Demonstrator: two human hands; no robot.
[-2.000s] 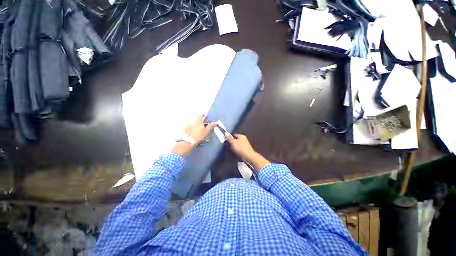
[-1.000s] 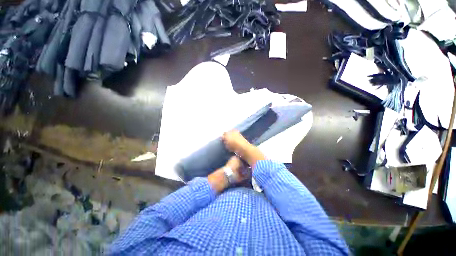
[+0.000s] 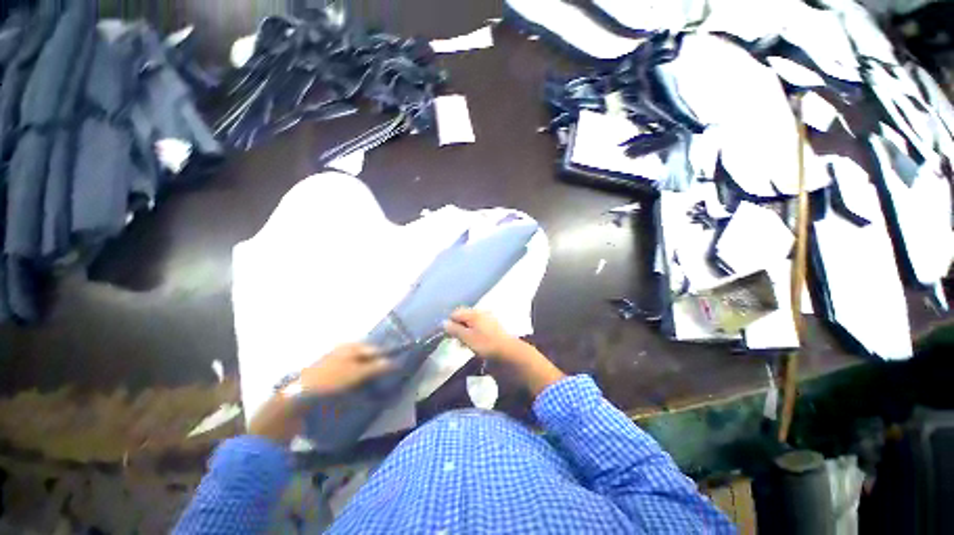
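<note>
A blue-grey rolled bundle lies slantwise on white paper-topped cut panels in front of me. A dark tie strip crosses the middle of the roll. My right hand is at the roll's right side, fingers closed on an end of the strip, which stretches leftward. My left hand is blurred over the lower part of the roll, its fingertips near the strip. Whether it grips the strip cannot be told.
Rolled bundles are heaped at left. Tangled strips and a white slip lie at the back. At right are white-topped stacks, an open box and a long wooden stick. Scraps lie near the front edge.
The view has shifted, so the table things sit elsewhere in it. My hands have moved apart, the left one away to the left, and the strip now shows across the roll.
</note>
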